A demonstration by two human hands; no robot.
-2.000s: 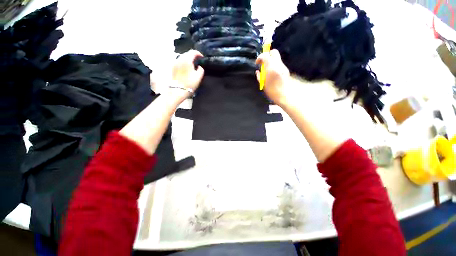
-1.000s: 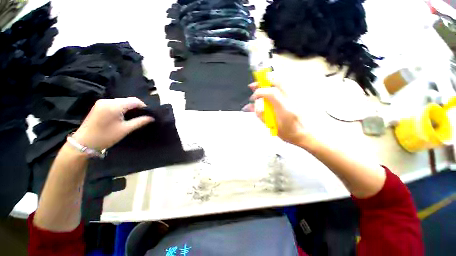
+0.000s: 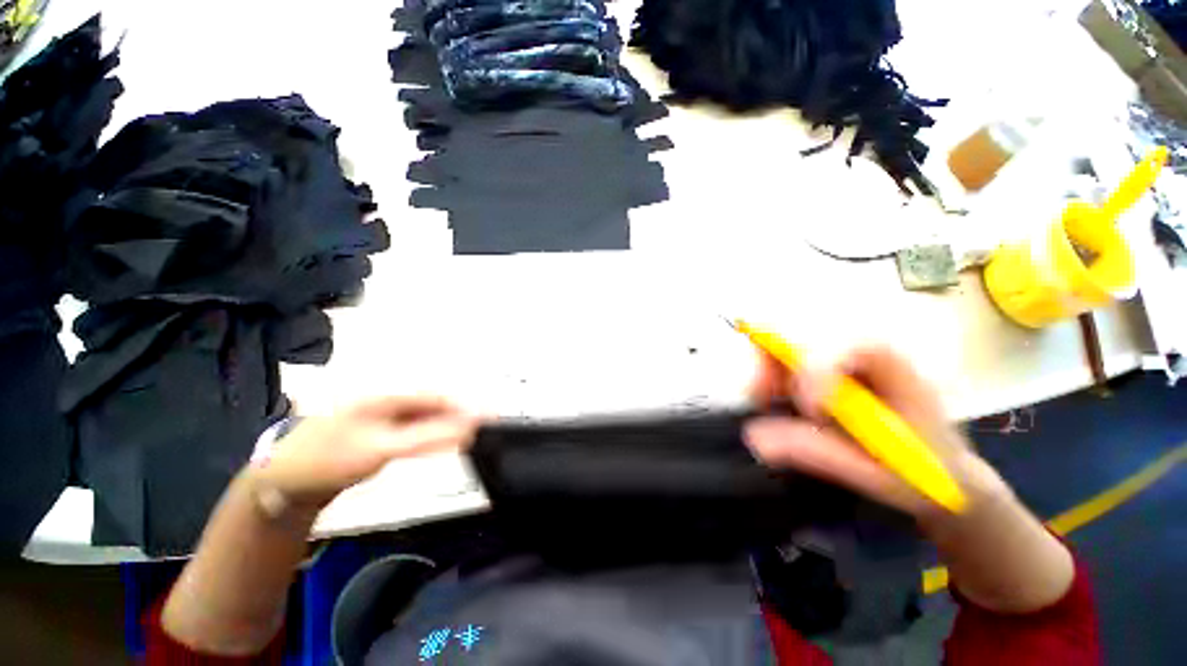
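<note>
A black panel [image 3: 625, 475], blurred, lies across the table's front edge, close to the grey apron. My left hand [image 3: 378, 449] is at the panel's left corner, fingertips on or beside it; a firm grip cannot be made out. My right hand [image 3: 866, 423] holds the glue brush [image 3: 885, 436] by its yellow handle, and its fingers are at the panel's right end. The brush points up and left; its bristles are hard to see. The glued stack [image 3: 527, 59] lies at top centre, with shiny whitish-blue bands above a matt black part.
A heap of unglued black panels [image 3: 215, 208] lies at left. Tangled black strips [image 3: 781, 52] lie at top right. The yellow glue pot [image 3: 1035, 280] with a yellow handle in it stands at right, beside a greyish-green block [image 3: 927, 267]. An orange-brown block [image 3: 983, 159] is above.
Both hands have come down to the table's front edge. The black panel has moved from the left heap to in front of me. The right hand still holds the brush, now tilted left.
</note>
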